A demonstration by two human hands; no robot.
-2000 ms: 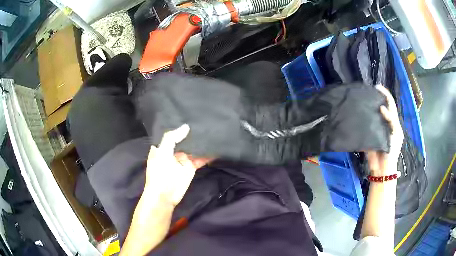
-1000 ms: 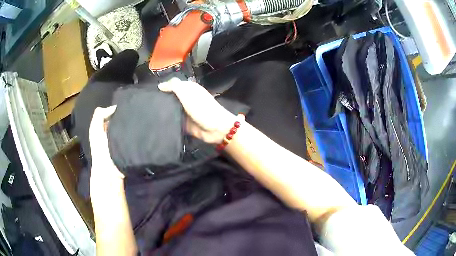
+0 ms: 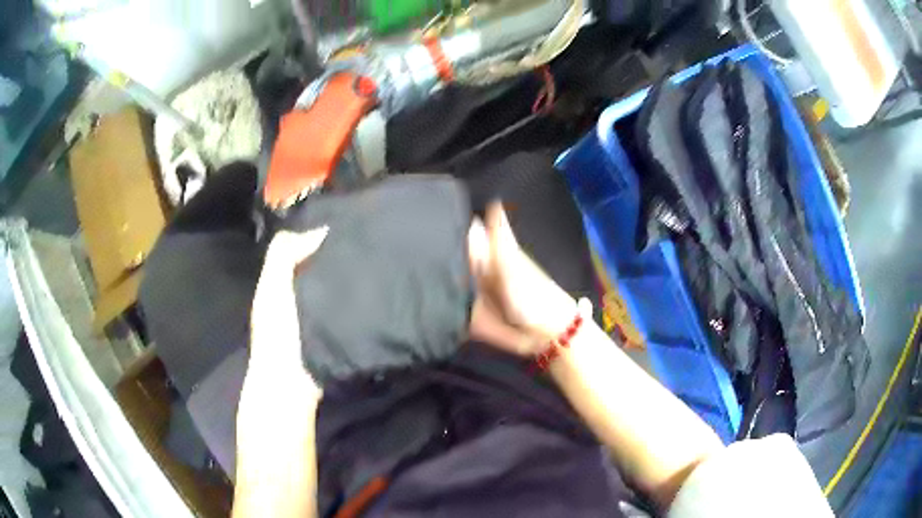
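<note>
A folded panel (image 3: 389, 273), a dark grey-black hand-sized pad, is held above my lap. No zipper shows on it. My left hand (image 3: 288, 304) grips its left edge, thumb on top and fingers hidden beneath. My right hand (image 3: 508, 288) is at its right edge, slightly blurred, with a red bead bracelet on the wrist; its fingertips touch or lie behind the edge. The dark apron (image 3: 475, 445) covers my lap below, with an orange-brown patch.
A blue plastic crate (image 3: 670, 329) at right holds a stack of zippered panels (image 3: 743, 202). An orange-red fitting (image 3: 315, 137) is beyond my knees. A cardboard box (image 3: 119, 192) and a white-lined bin (image 3: 76, 374) are at left. A green machine part (image 3: 402, 12) shows at the top.
The long zippered strip was folded into a pad. Since a second ago, the pad and both hands have moved right, and the right hand has shifted from its top to its right edge.
</note>
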